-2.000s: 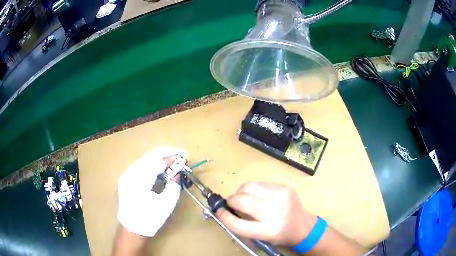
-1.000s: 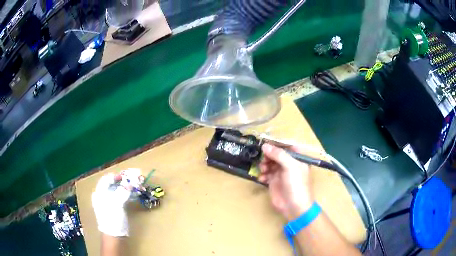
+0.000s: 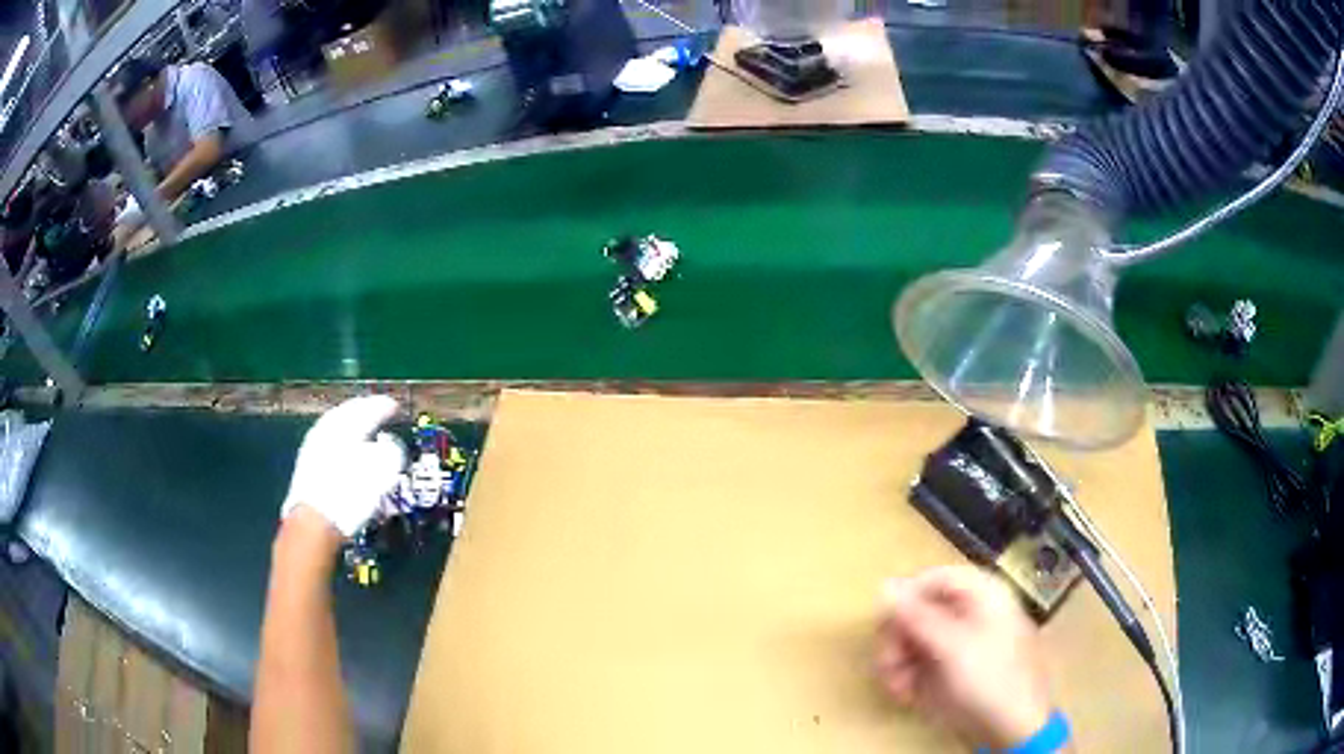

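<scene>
My left hand [image 3: 347, 466], in a white glove, is at the left edge of the tan board, over the pile of wired assemblies [image 3: 429, 483]. Its fingers partly cover the pile, and whether it grips one cannot be told. My right hand [image 3: 958, 656], bare with a blue wristband, is over the board's lower right, slightly blurred, fingers curled; nothing shows in it. The soldering iron [image 3: 1098, 572] rests in its black stand [image 3: 973, 494], its cable trailing down to the right.
A clear fume hood [image 3: 1024, 346] on a ribbed hose hangs above the stand. The green conveyor [image 3: 487, 251] carries several assemblies. A loose wire bundle [image 3: 1257, 633] and coiled black cable [image 3: 1253, 435] lie at right. A person [image 3: 184, 125] sits across at far left.
The view has turned left. The soldering iron went from my right hand into the stand. My left hand moved from the board to the pile; the assembly it held cannot be told apart there.
</scene>
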